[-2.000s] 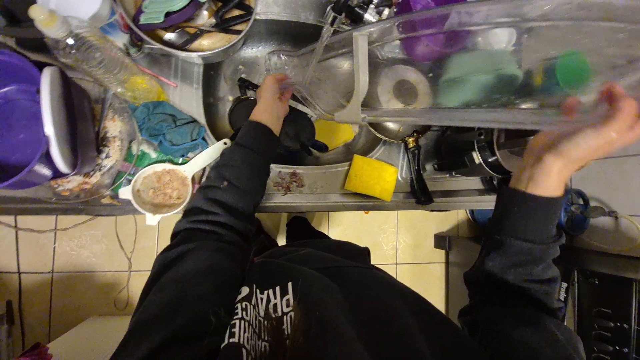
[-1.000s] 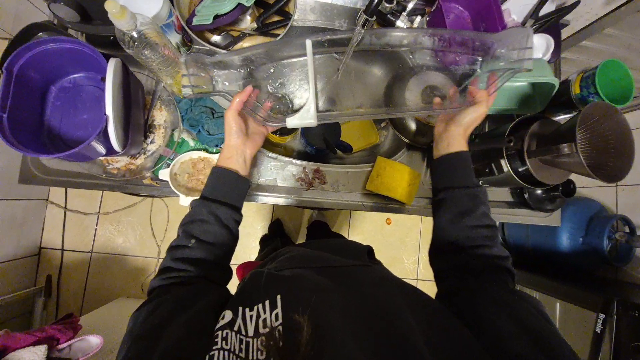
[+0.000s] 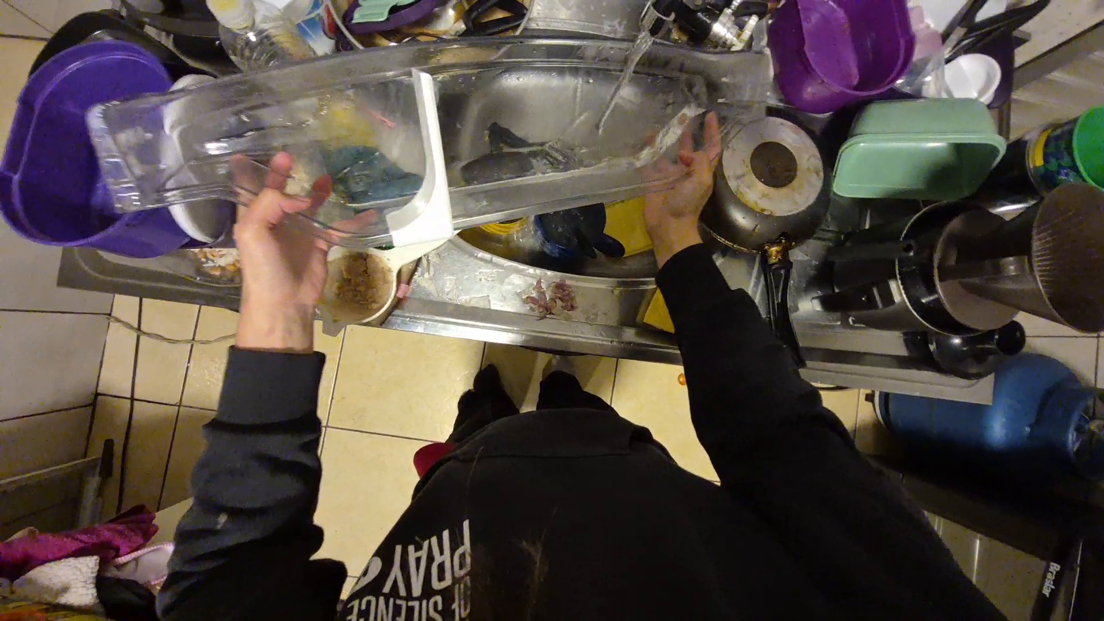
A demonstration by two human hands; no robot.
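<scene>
A long clear plastic bin (image 3: 552,185) with a white cross strip (image 3: 431,164) spans the steel sink (image 3: 552,99). My left hand (image 3: 285,233) grips its near side left of the strip, with the fingers seen through the plastic. My right hand (image 3: 684,185) holds its right end. Under the right part of the bin, water from the tap runs down in a thin stream (image 3: 623,82). Below the bin, a dark blue item (image 3: 578,233) and a yellow item (image 3: 628,226) lie in the basin. A yellow sponge (image 3: 660,312) is partly hidden by my right sleeve.
Purple tubs (image 3: 78,155), a white strainer with food scraps (image 3: 358,285) and scraps on the sink's edge (image 3: 549,297) lie around. To the right are an upturned pan (image 3: 770,168), a green container (image 3: 918,151) and dark pots (image 3: 940,267). A blue gas cylinder (image 3: 992,414) stands below.
The bin has moved left, so its left end now overlaps the large purple tub. My right hand went from above the dark pots to left of the upturned pan.
</scene>
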